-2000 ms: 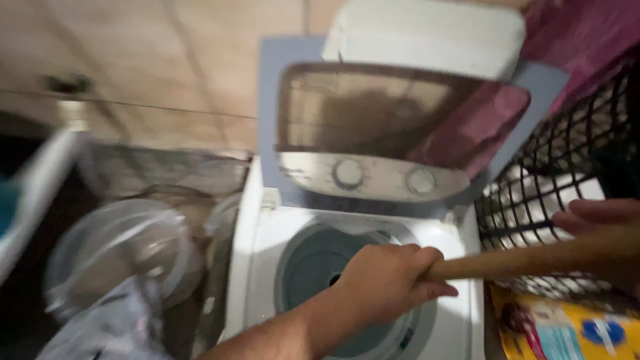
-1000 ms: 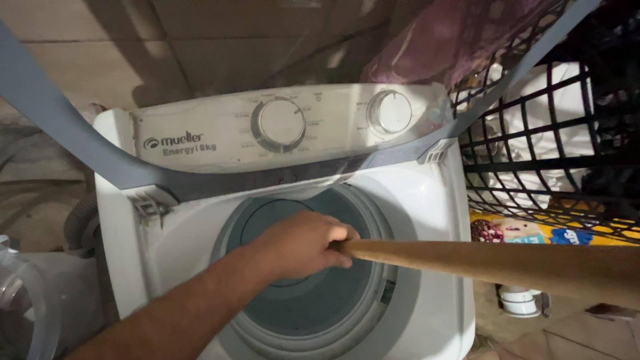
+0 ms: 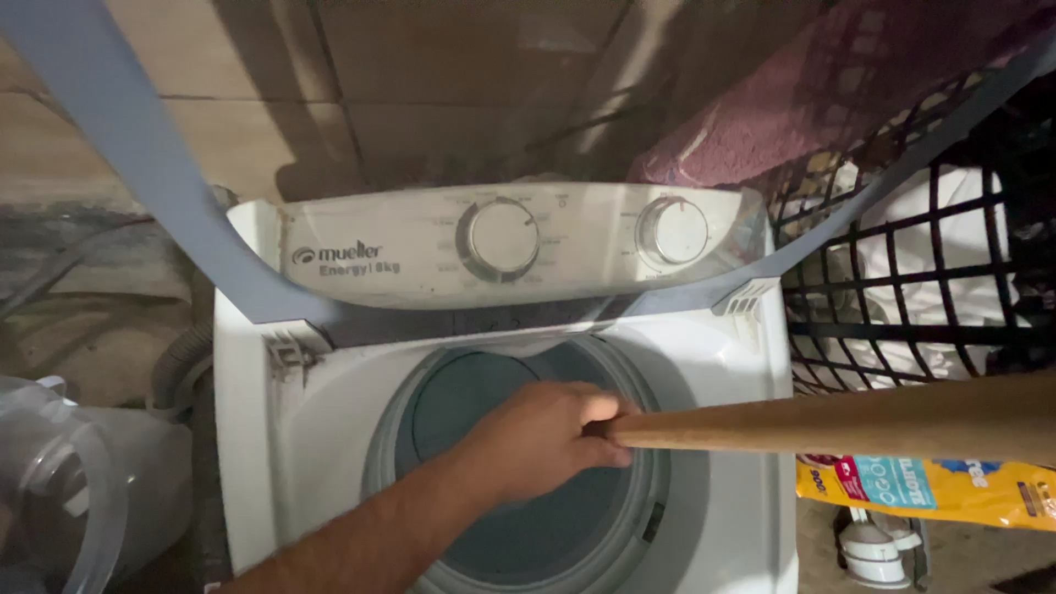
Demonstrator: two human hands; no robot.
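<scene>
A white Mueller top-loading washing machine [image 3: 252, 462] stands in front of me with its grey-framed clear lid [image 3: 165, 157] raised. My left hand [image 3: 553, 437] is over the round tub opening [image 3: 495, 536], closed around the narrow end of a wooden stick [image 3: 825, 417]. The stick runs off to the right edge of the view. My right hand does not show. Behind the lid, the control panel [image 3: 412, 247] carries a larger dial [image 3: 502, 239] at its middle and a smaller dial [image 3: 675, 233] at its right.
At right, a black plastic lattice basket [image 3: 891, 330] holds white and dark items, with a pink cloth [image 3: 742, 124] beside it. A yellow printed package [image 3: 973, 495] lies below. Clear plastic containers [image 3: 140, 478] and a grey corrugated hose [image 3: 177, 363] are at left.
The view has come closer to the washing machine. My right hand, seen at the right edge two seconds ago, is out of view. My left hand still grips the stick.
</scene>
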